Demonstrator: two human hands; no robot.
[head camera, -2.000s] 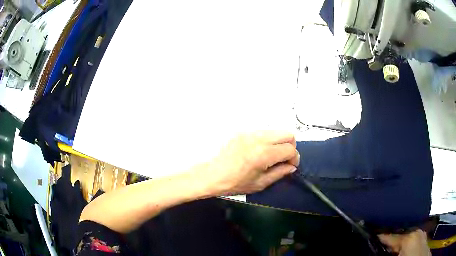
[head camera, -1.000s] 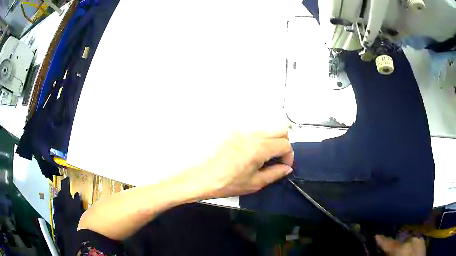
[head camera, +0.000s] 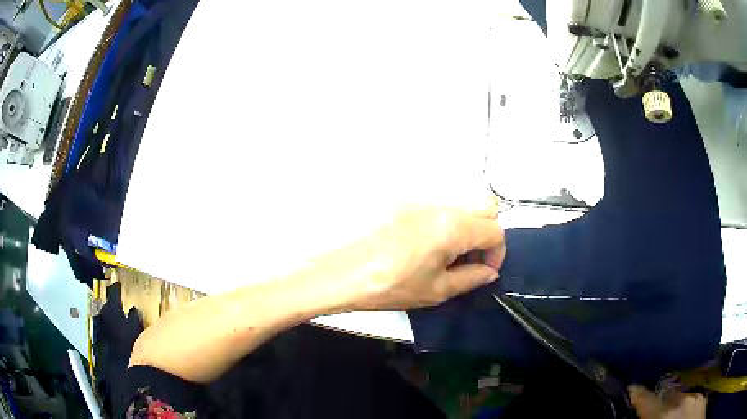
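The dark navy garment panel (head camera: 655, 254) lies on the right of the white table, curving around the machine bed. A thin pale line, the pocket opening (head camera: 565, 297), runs across it. My left hand (head camera: 450, 258) pinches the panel at the left end of this line, fingers closed on the cloth. My right hand (head camera: 667, 403), cut off by the bottom edge, holds the scissors (head camera: 557, 344). Their long dark blades point up and left, with the tip at the line's left end, just by my left fingertips.
The sewing machine head (head camera: 631, 37) stands at the upper right above its needle plate (head camera: 541, 155). Dark cut pieces (head camera: 115, 139) with pale tags lie at the upper left. Dark cloth (head camera: 119, 344) hangs by a cardboard box (head camera: 147, 299) at lower left. Another machine (head camera: 24, 102) is far left.
The pale line along the pocket opening now shows, where a dark seam showed before. The scissors' blades look broader and their tip stays near my left fingers. The view has shifted slightly.
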